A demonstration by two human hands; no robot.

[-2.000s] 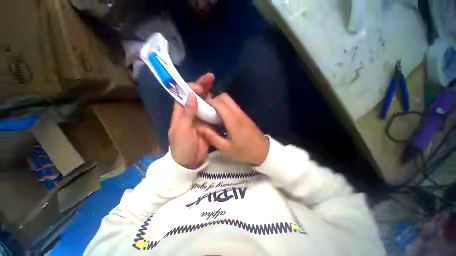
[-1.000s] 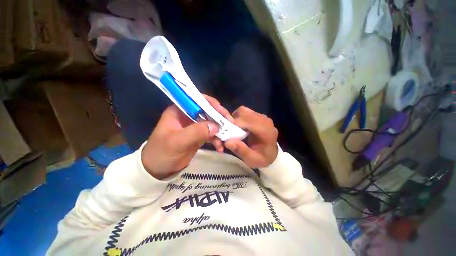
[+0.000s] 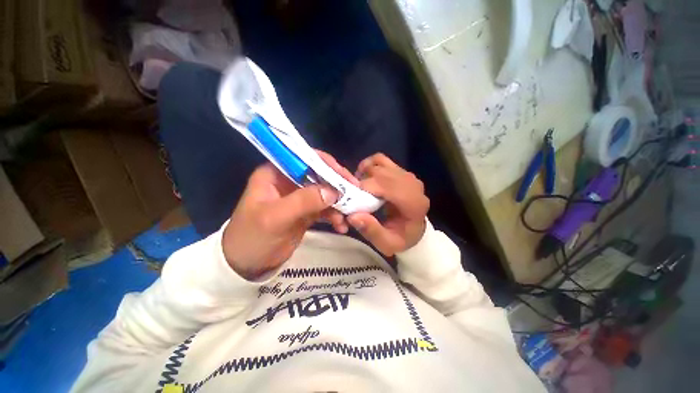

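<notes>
A white curved neck fan housing (image 3: 244, 86) is held over my lap, its open side up and its wide rounded end pointing away to the upper left. A blue battery cell (image 3: 278, 147) lies lengthwise inside it. My left hand (image 3: 269, 219) grips the housing around its lower middle, with the thumb on the inner side near the battery's lower end. My right hand (image 3: 393, 206) holds the narrow end (image 3: 361, 201) between thumb and fingers. Small dark details show inside the narrow end; they are too small to tell.
On the pale bench (image 3: 468, 100) at the right lie blue-handled nippers (image 3: 539, 169), a purple electric screwdriver (image 3: 582, 211), a white tape roll (image 3: 612, 134), a white curved piece (image 3: 518, 42) and black cords. Cardboard boxes (image 3: 107, 180) stand at the left.
Two seconds ago the housing was tilted more on its side; now its open inside faces up. My right hand has moved to the narrow end. Over the last second the hands have barely moved.
</notes>
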